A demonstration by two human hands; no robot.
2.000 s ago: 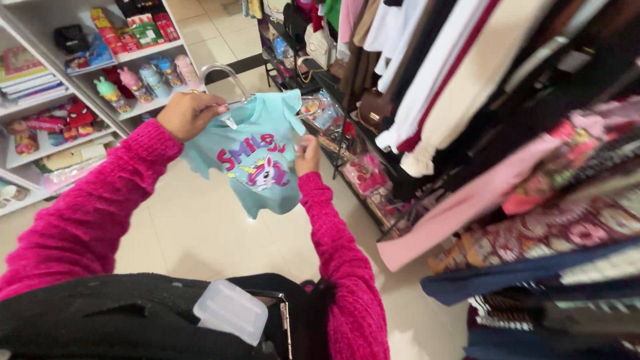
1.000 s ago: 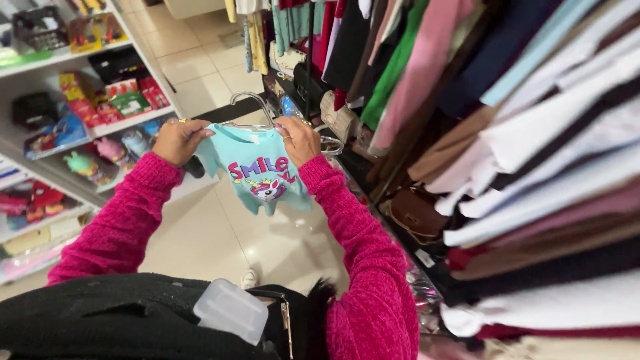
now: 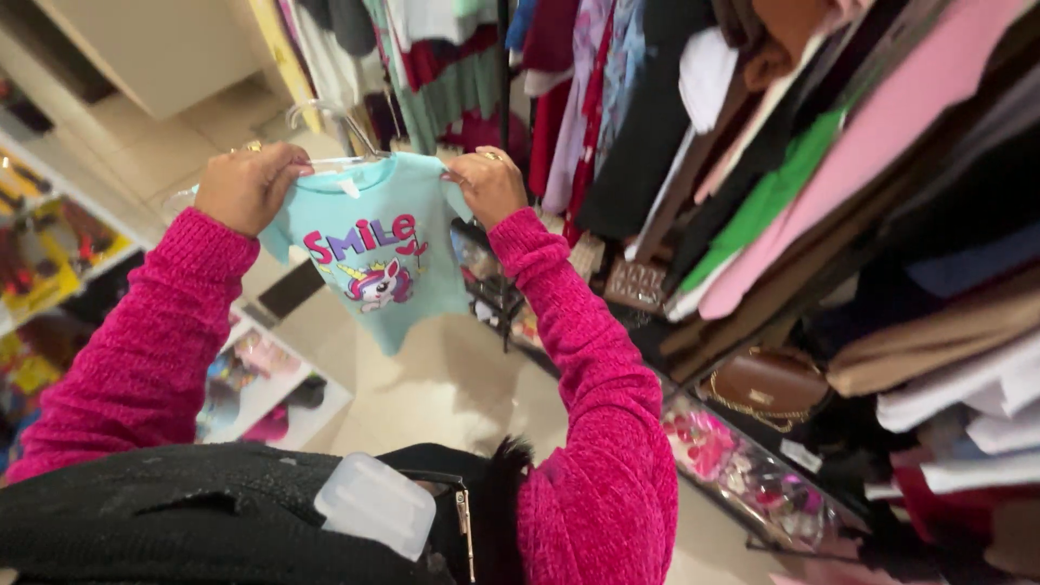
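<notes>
Between my two hands hangs a small light-blue T-shirt [image 3: 422,276] with a printed word and a unicorn on its front. My left hand [image 3: 250,185] pinches one shoulder of it, and my right hand [image 3: 487,183] pinches the other shoulder near the sleeve. A clear hanger [image 3: 337,162] shows at the neckline; its metal hook [image 3: 341,118] rises above the collar. Both of my arms are in fuzzy magenta sleeves. The back of the shirt is hidden.
Racks of hanging clothes [image 3: 764,203] fill the right side and the top. A brown handbag [image 3: 764,386] and packaged accessories [image 3: 747,471] sit on a low shelf at the right. White shelving [image 3: 317,402] with goods stands at the left, beside the tiled floor.
My right hand, lower on the shirt's side two seconds ago, now holds its shoulder. My left hand stays at the other shoulder. The view has turned, bringing more of the far racks into sight.
</notes>
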